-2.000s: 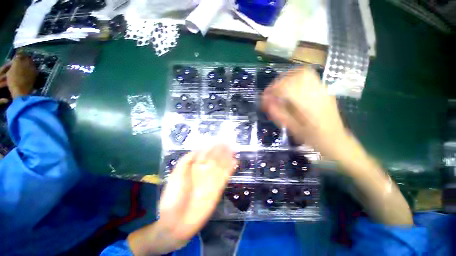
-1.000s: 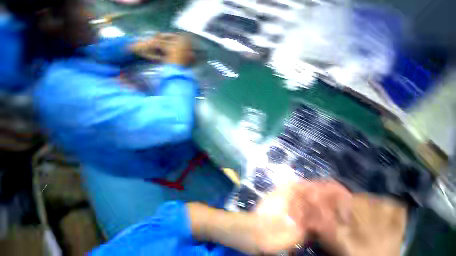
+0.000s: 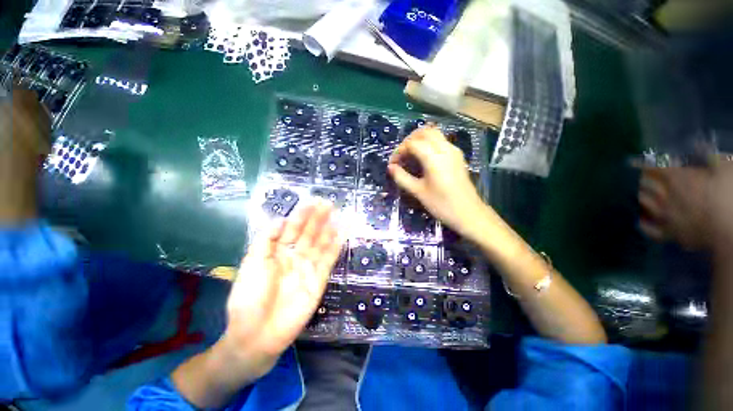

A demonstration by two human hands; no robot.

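Observation:
A clear blister tray (image 3: pixel 347 336) with black moulded parts (image 3: pixel 415 263) in its pockets lies in front of me. The parts show small bright ring spots. My left hand (image 3: pixel 283 281) is palm up and flat over the tray's left side, fingers together; tiny pale bits show on the palm. My right hand (image 3: pixel 434 170) is over the upper right pockets, fingers bent and thumb near the fingertips. Whether it pinches a ring is too small to tell. Both hands hide some pockets.
A small clear bag (image 3: pixel 221 170) lies left of the tray. A dot sheet (image 3: pixel 530 96) lies behind right. A punched white sheet (image 3: pixel 259 50), white roll (image 3: pixel 329 34), blue packet (image 3: pixel 418 24) and cardboard (image 3: pixel 458 104) are behind. People's arms (image 3: pixel 36 313) reach in at both sides.
The view swung left to a neighbouring person and is back on the tray. My left palm now lies open and clearer; a hand has appeared at the far right.

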